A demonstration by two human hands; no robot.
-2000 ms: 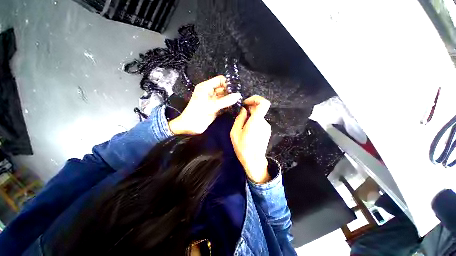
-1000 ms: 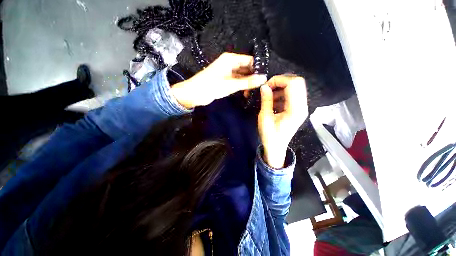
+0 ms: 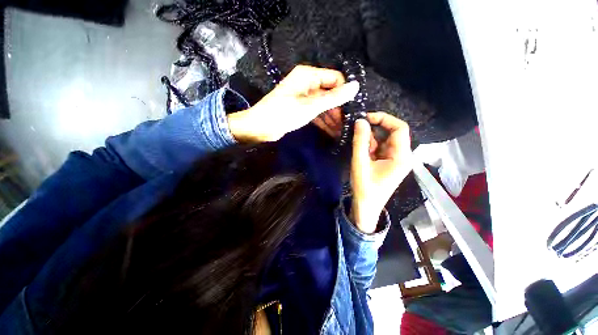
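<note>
The black beaded trim (image 3: pixel 357 101) with whitish glints lies along the dark nubby garment (image 3: pixel 400 98) in front of me. My left hand (image 3: pixel 292 105) pinches the trim between thumb and fingers from the left side. My right hand (image 3: pixel 382 160) has its thumb and index finger close together at the trim, just below and right of my left fingertips. A needle or thread is too fine to see. The loose length of trim (image 3: pixel 229 18) lies heaped at the upper left, and a strand runs down towards my left hand.
A crumpled clear plastic bag (image 3: pixel 223 47) lies by the trim heap. The long white table (image 3: pixel 518 85) on the right bears dark scissor-like loops (image 3: pixel 575 230), a thin red stick (image 3: pixel 576 187) and a black cylinder (image 3: pixel 547 307). Red cloth (image 3: pixel 473 204) shows beneath its edge.
The view has shifted, so both hands and the garment appear further right. My right fingertips now sit slightly lower along the trim than my left ones. The trim stays pinched.
</note>
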